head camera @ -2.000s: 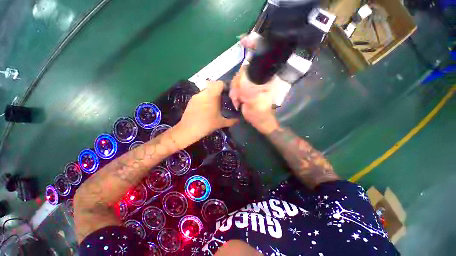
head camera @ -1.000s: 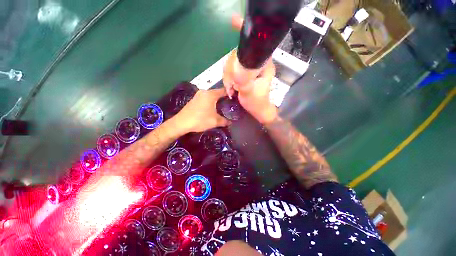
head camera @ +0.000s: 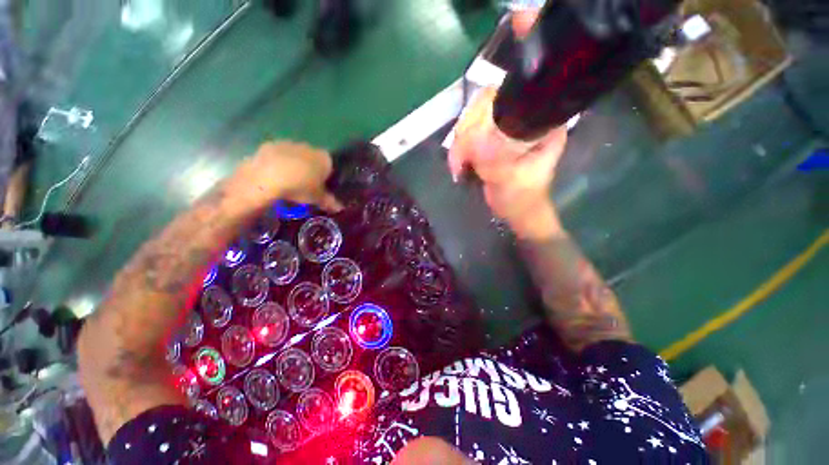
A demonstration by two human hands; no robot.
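Observation:
My right hand [head camera: 514,159] is closed around the lower end of the black power screwdriver [head camera: 568,77], which rises large and blurred toward the top. My left hand [head camera: 295,173] is at the upper left end of the rows of lit units [head camera: 332,347], beside a dark unit. Its fingers are partly hidden, so I cannot tell whether it holds anything. The units stand in rows with round clear-rimmed ends up; some glow blue, red, orange or green, others are unlit. The dark holding tray [head camera: 445,318] extends to their right.
A white rail [head camera: 420,121] runs between my hands. An open brown carton [head camera: 727,100] with small white pieces is at the upper right. A small carton [head camera: 750,409] is at the lower right. Loose black units [head camera: 68,225] lie at the left.
My left hand has moved left, away from my right hand, to the end of the rows. The right hand and screwdriver have shifted right. The bright red glare has gone from my left arm.

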